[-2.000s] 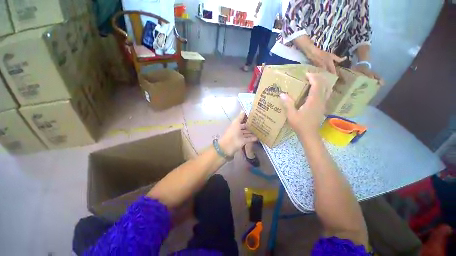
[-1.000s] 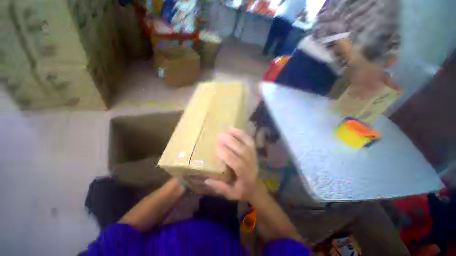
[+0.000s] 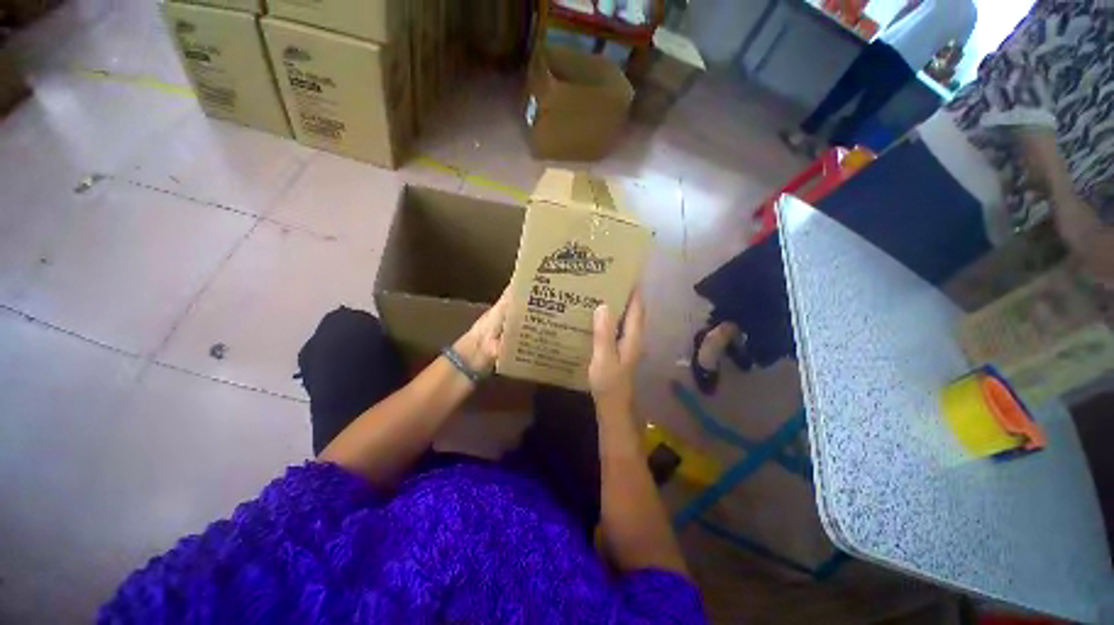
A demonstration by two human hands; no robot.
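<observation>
A closed tan inner carton [image 3: 568, 293] with black logo and print faces me, held upright above my lap. My left hand [image 3: 491, 336] holds its left side, the fingers partly hidden behind it. My right hand [image 3: 617, 348] is against its lower right side, thumb on the printed face. Tape shows at the carton's top edge. An open shipping carton [image 3: 442, 320] stands on the floor just beyond my knees, partly hidden behind the inner carton; its inside is dark.
A speckled table [image 3: 880, 403] at right bears a yellow and orange tape dispenser [image 3: 992, 413]. Another worker's arm [image 3: 1053, 183] reaches over a box there. Sealed master cartons [image 3: 336, 92] are stacked at the back left. An open box [image 3: 577, 104] stands behind. A yellow tool [image 3: 679, 457] lies under the table.
The inner carton has moved from the table to above my lap and turned from its taped side to its printed face. My view has swung left and down.
</observation>
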